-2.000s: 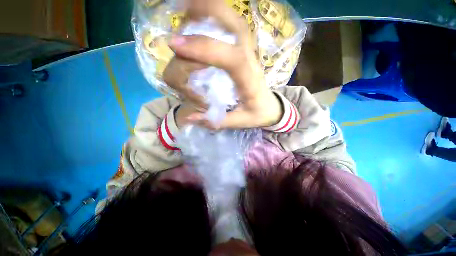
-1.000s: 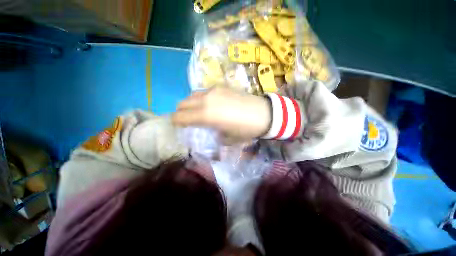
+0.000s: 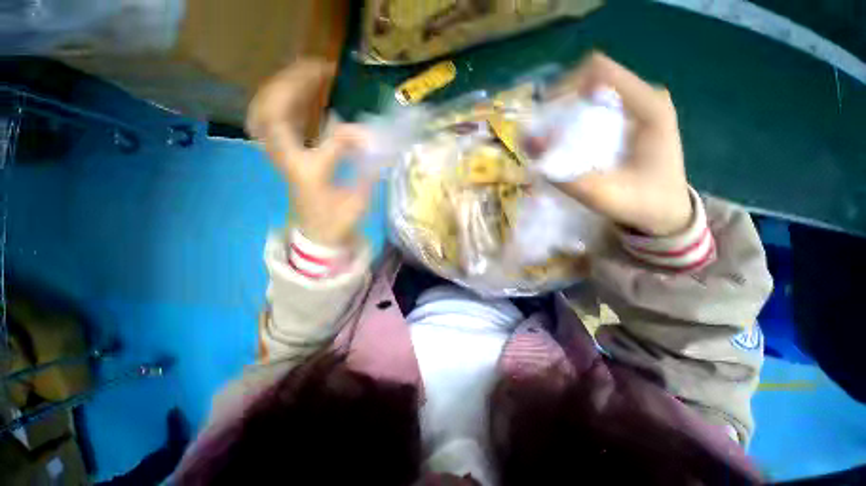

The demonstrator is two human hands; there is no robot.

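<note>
A clear plastic bag (image 3: 456,204) full of yellow parts rests at the near edge of the dark green table, above my lap. My left hand (image 3: 318,157) is at the bag's left side, blurred, with thumb and fingers pinching a whitish edge of the bag film. My right hand (image 3: 646,152) is at the bag's upper right, closed around a bright white crumpled wad (image 3: 587,135), which may be bunched film. One loose yellow part (image 3: 426,83) lies on the green table just beyond the bag. The details inside the bag are blurred.
A brown cardboard carton (image 3: 242,57) stands at the upper left. A second filled bag (image 3: 456,27) lies at the top on the green table (image 3: 760,123). Blue floor shows at left, with metal rods and a brownish bundle at lower left. A dark shape is at the right edge.
My hands, together around the bunched film before, are now apart on either side of the bag. The bag sits closer to my body. The second bag has come into view.
</note>
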